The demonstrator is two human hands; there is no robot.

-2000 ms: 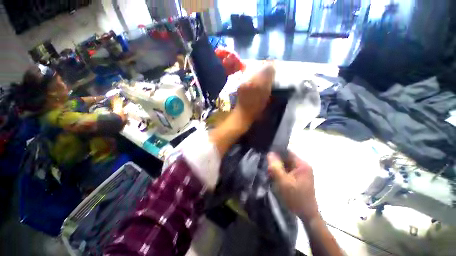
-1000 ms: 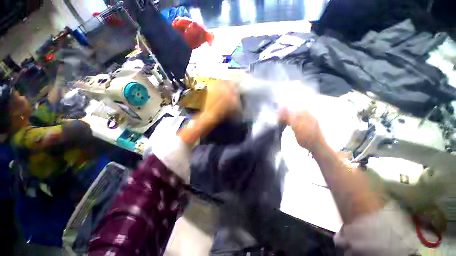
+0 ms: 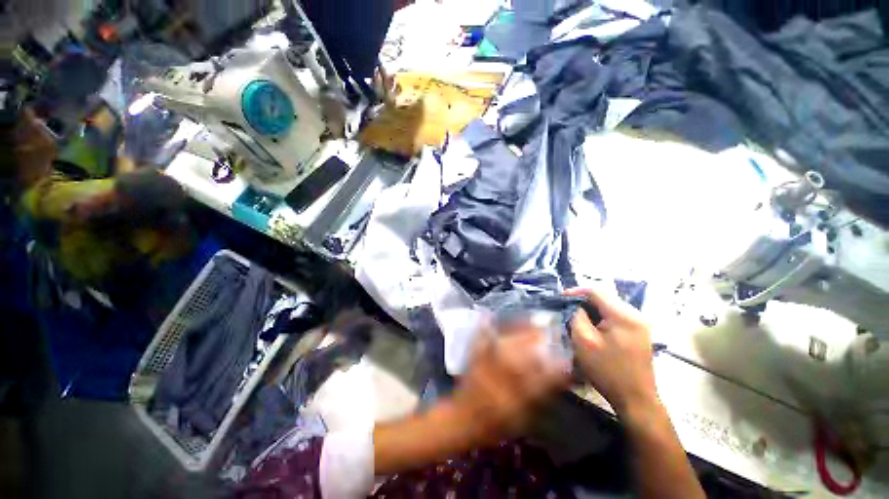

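Note:
The blue-grey garment (image 3: 487,210) with pale white-blue panels lies on the machine table, its near edge gathered at my hands. My right hand (image 3: 616,351) pinches a folded cloth edge between thumb and fingers. My left hand (image 3: 517,375) is blurred and lies over the near edge of the cloth, left of my right hand; its fingertips and grip cannot be made out. The white sewing machine head (image 3: 770,253) stands to the right of my hands, with no cloth under it that I can see.
A dark cloth heap (image 3: 770,88) lies at the far right. Red scissor handles (image 3: 836,458) are at lower right. A tan board (image 3: 429,109) lies behind the garment. A plastic basket (image 3: 177,326) of dark cloth is at left, near another person's sleeve (image 3: 73,200) and a teal-wheeled machine (image 3: 268,107).
Both hands have come down and closer together near the table's front edge. The garment, earlier raised between them, now lies spread on the table. The view has tilted further down.

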